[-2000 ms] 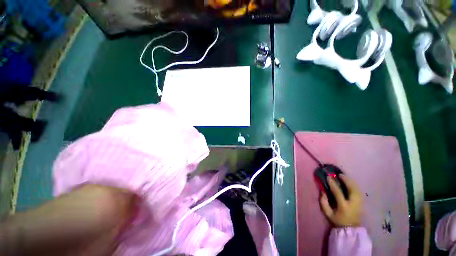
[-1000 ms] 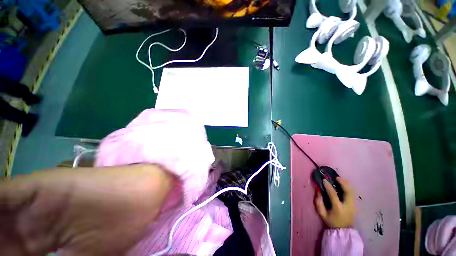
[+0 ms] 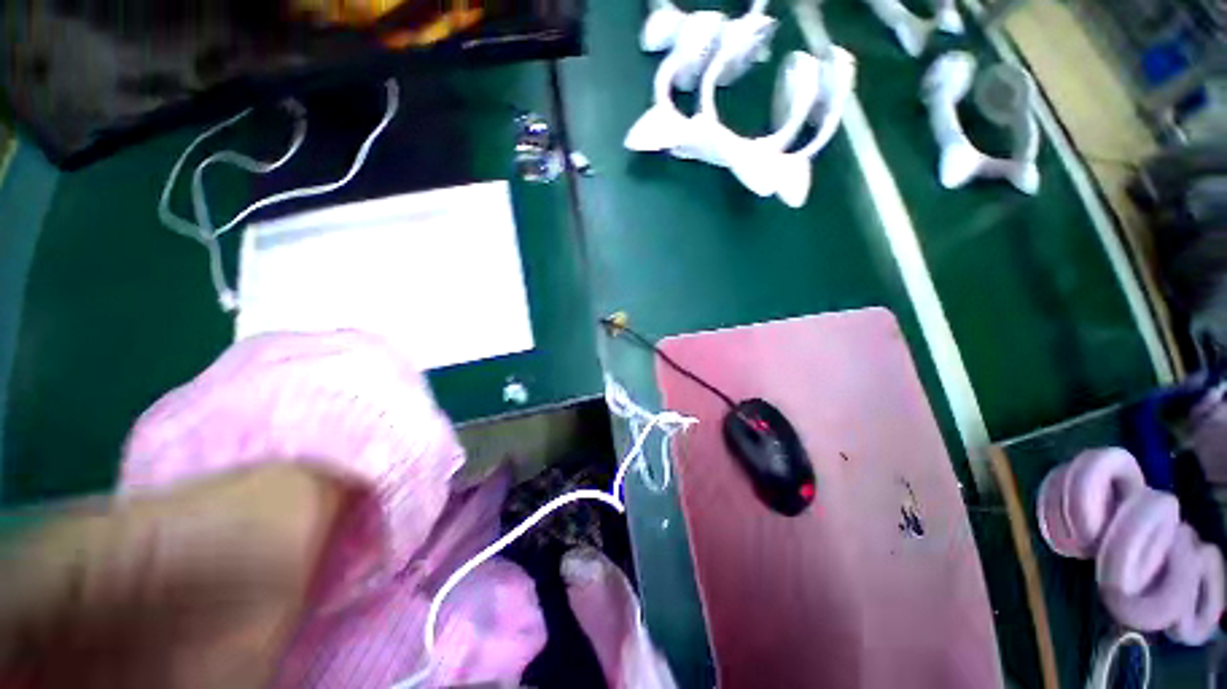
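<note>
My left hand (image 3: 175, 579) is a large blurred shape close to the camera at the lower left, with its pink sleeve (image 3: 303, 417) behind it. Its fingers are cut off or too blurred to tell what they hold. My right hand is out of the picture. A black computer mouse (image 3: 770, 458) with red lights lies untouched on the pink mat (image 3: 841, 565). A white test cable (image 3: 518, 528) runs from the bottom edge up to a tangle at the bench edge.
White cat-ear headphones (image 3: 733, 141) lie at the back, with another headset (image 3: 982, 128) further right. Pink ear pads (image 3: 1137, 538) are heaped at the right. A white sheet (image 3: 390, 283), a spare cable (image 3: 209, 229) and a monitor (image 3: 269, 67) are at the left.
The view has swung to the right, so the bench things sit further left and the ear pads show more. My right hand has let go of the mouse and left the picture.
</note>
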